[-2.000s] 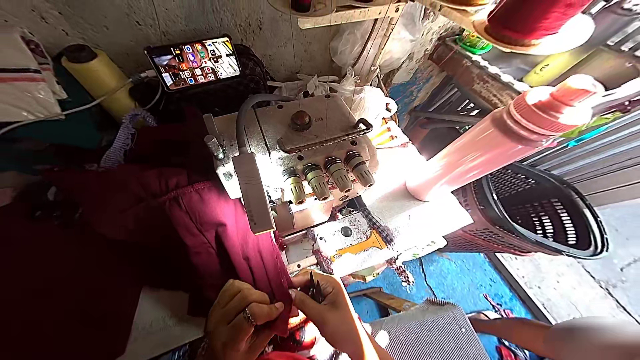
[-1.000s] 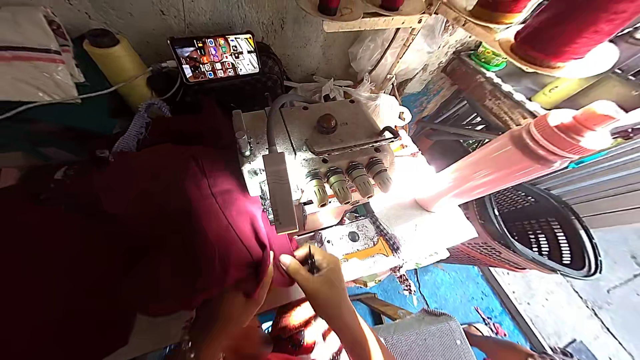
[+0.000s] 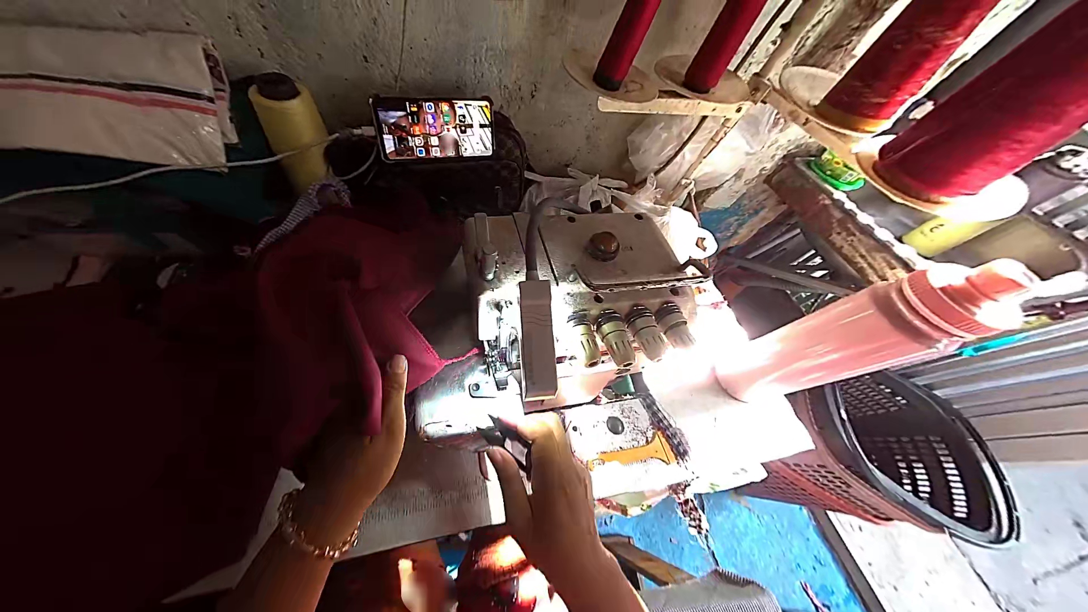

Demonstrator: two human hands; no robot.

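A serger sewing machine point(image 3: 595, 280) with a row of tension knobs stands at the middle. Maroon fabric point(image 3: 340, 314) lies bunched to its left, and a thread chain runs from the fabric's corner to the needle area. My left hand point(image 3: 365, 450), with a bracelet at the wrist, holds the fabric's lower edge between thumb and fingers. Close to the front of the machine's bright metal plate, my right hand point(image 3: 544, 493) grips a small dark tool point(image 3: 514, 446), perhaps thread snips; glare and fingers hide most of it.
A pink bottle point(image 3: 850, 336) stands right of the machine, beside a plastic basket point(image 3: 926, 459). Maroon thread cones point(image 3: 986, 110) sit on a stand above. Behind are a lit phone point(image 3: 433, 129) and a yellow thread cone point(image 3: 289, 127). An orange-handled item point(image 3: 633, 453) lies near the machine base.
The fabric has moved left, away from the needle area, with my left hand on it. My hands, close together at the fabric before, are now apart. More of the machine's front plate shows.
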